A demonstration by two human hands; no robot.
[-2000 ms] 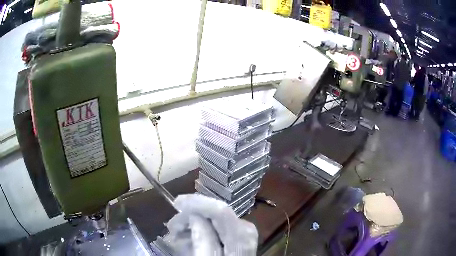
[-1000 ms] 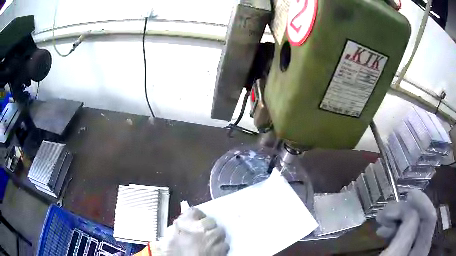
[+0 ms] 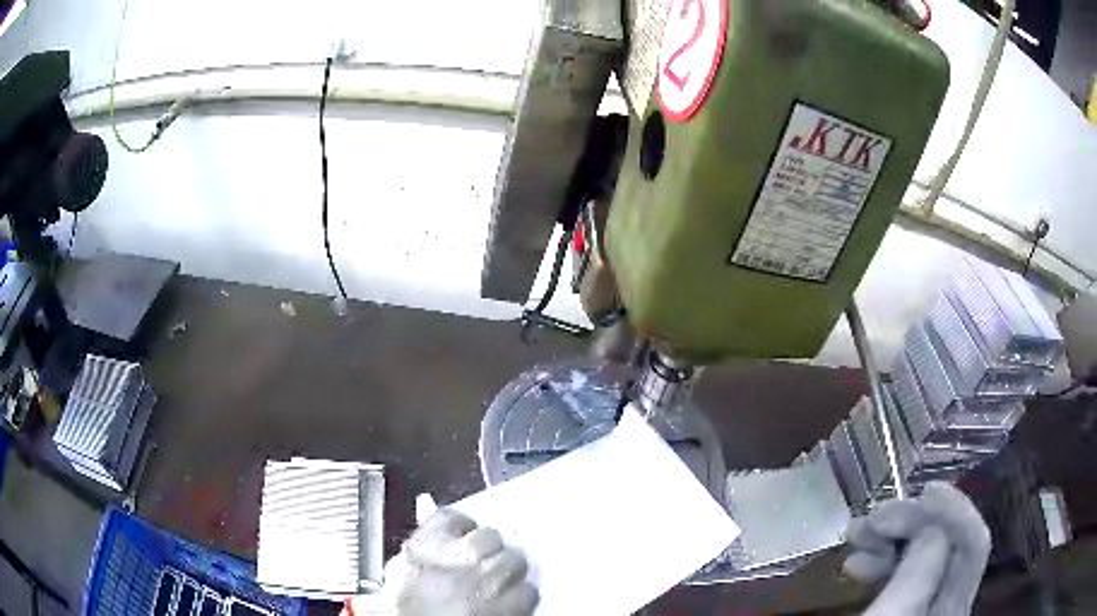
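Note:
An aluminium housing [image 3: 602,517] lies tilted on the round table [image 3: 511,424], its flat white face up and one corner under the chuck [image 3: 660,383]. My left hand [image 3: 463,568], in a grey-white knit glove, grips the housing's left edge. My right hand [image 3: 920,551], also gloved, is closed around the end of the feed handle [image 3: 881,403], right of the green drill head [image 3: 776,181]. The bit tip and the spot under it are hidden or too small to make out.
Stacked housings [image 3: 962,361] stand right of the machine, with one flat housing [image 3: 788,515] beside the round table. A ribbed housing [image 3: 320,527] lies left of my left hand. A blue crate [image 3: 150,566] is at lower left; more housings [image 3: 102,415] and a second drill [image 3: 48,157] are far left.
The view has swung left from the stacks and stool to the drill head. Since one second ago it has shifted slightly; both hands keep their holds on the housing and handle.

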